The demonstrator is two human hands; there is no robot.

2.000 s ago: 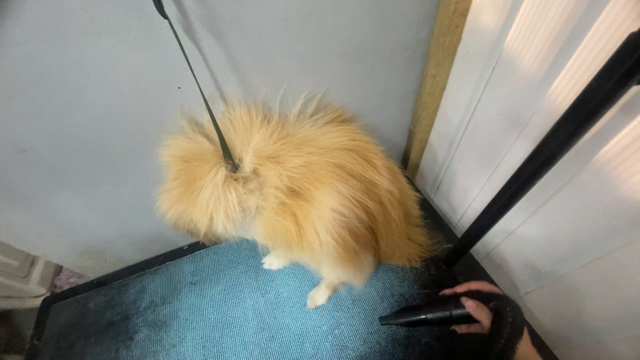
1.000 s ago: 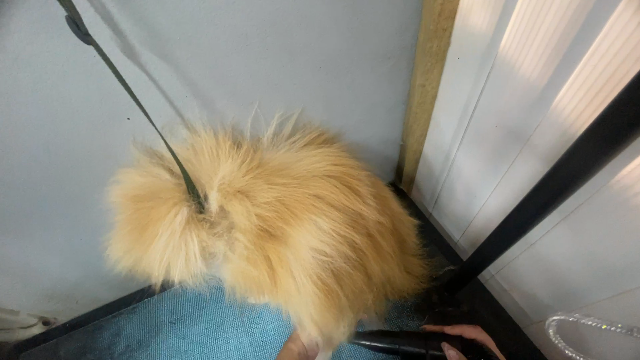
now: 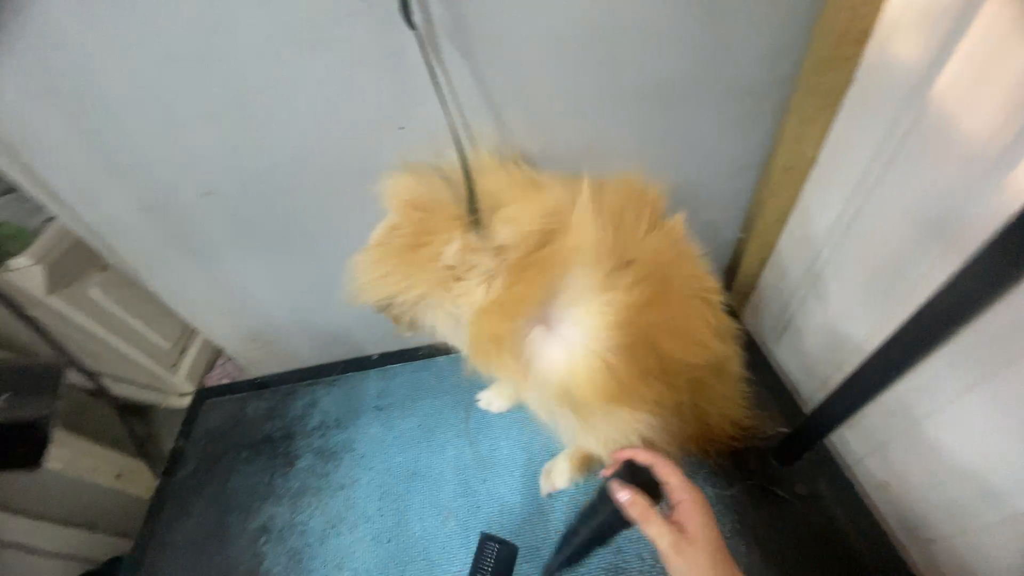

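A fluffy orange-and-cream dog (image 3: pixel 656 320) stands on the blue textured mat (image 3: pixel 384 448), a dark lead (image 3: pixel 448 104) running up from its neck. Its coat is parted at a pale patch on the near side. My right hand (image 3: pixel 668 508) is closed around a black dryer nozzle (image 3: pixel 596 520), close to a white paw of the dog. Left of the nozzle, a black slotted tool (image 3: pixel 494 554), possibly a comb or brush, shows at the bottom edge; its lower part is cut off. My left hand is out of view. The picture is blurred.
A grey wall (image 3: pixel 240 160) rises behind the dog. A wooden post (image 3: pixel 788 152) stands in the corner, and a black pole (image 3: pixel 904 344) slants beside the white panelled wall (image 3: pixel 920 400). Pale plastic furniture (image 3: pixel 120 312) lies beyond the mat's left side.
The hand seen by the dog's underside a second ago is out of view. The nozzle has turned from roughly level to slanting. A pale parting shows in the coat, and the black slotted tool has appeared.
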